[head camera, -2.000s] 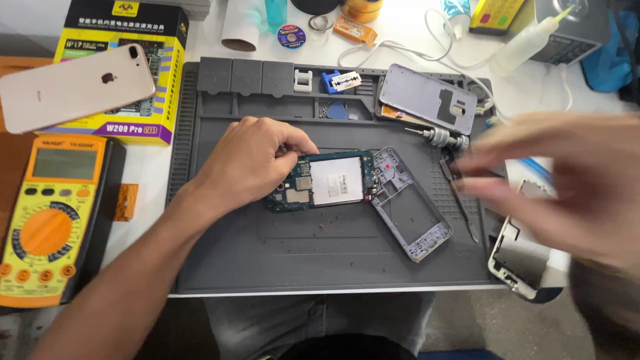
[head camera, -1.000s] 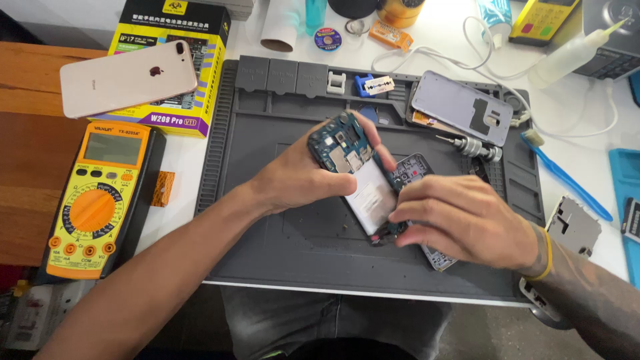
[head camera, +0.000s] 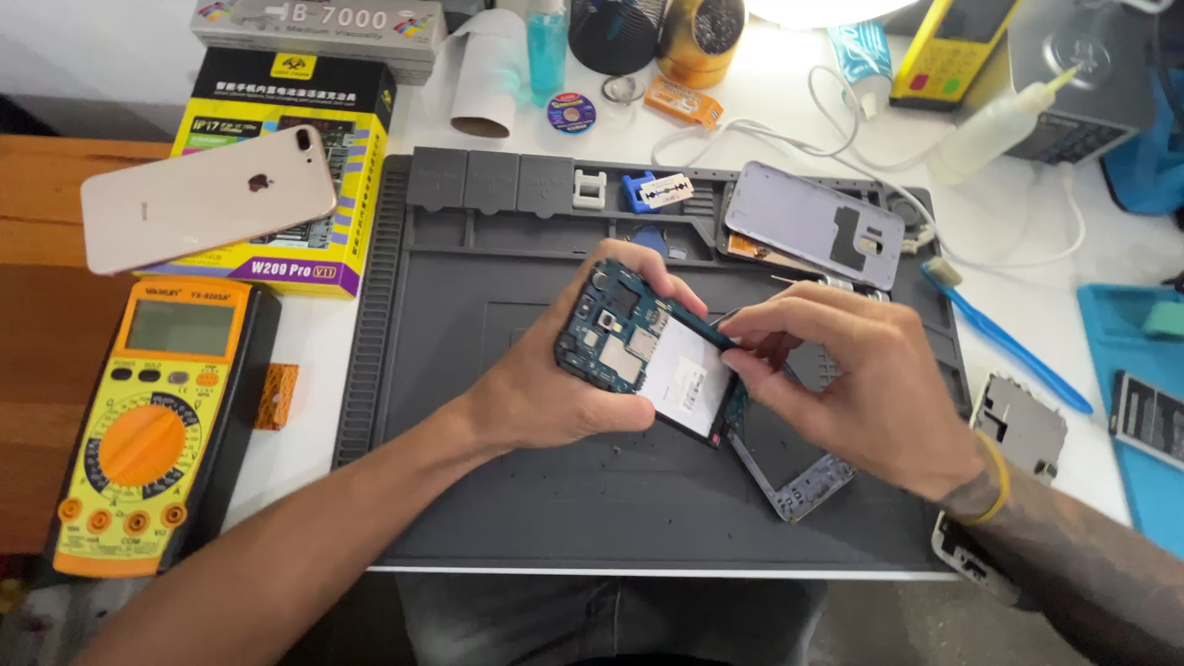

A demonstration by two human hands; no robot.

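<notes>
My left hand grips an opened smartphone by its upper end, thumb on the near side and fingers behind the far edge. The phone is tilted above the grey mat, with its circuit board and pale battery showing. My right hand is at the phone's right edge, thumb and index finger pinched around what looks like a thin tool, mostly hidden by the fingers. Beneath my right hand lies the phone's mid-frame on the mat. The lilac back cover rests on the mat's top right compartments.
The grey repair mat has compartments along its far edge, holding a razor blade. A yellow multimeter and a rose-gold phone on a box are at left. A blue brush and metal phone parts lie at right.
Two seconds ago the opened phone lay low over the mat, my right hand apart from it. Since then my left hand has raised and tilted it, and my right hand has come to its edge.
</notes>
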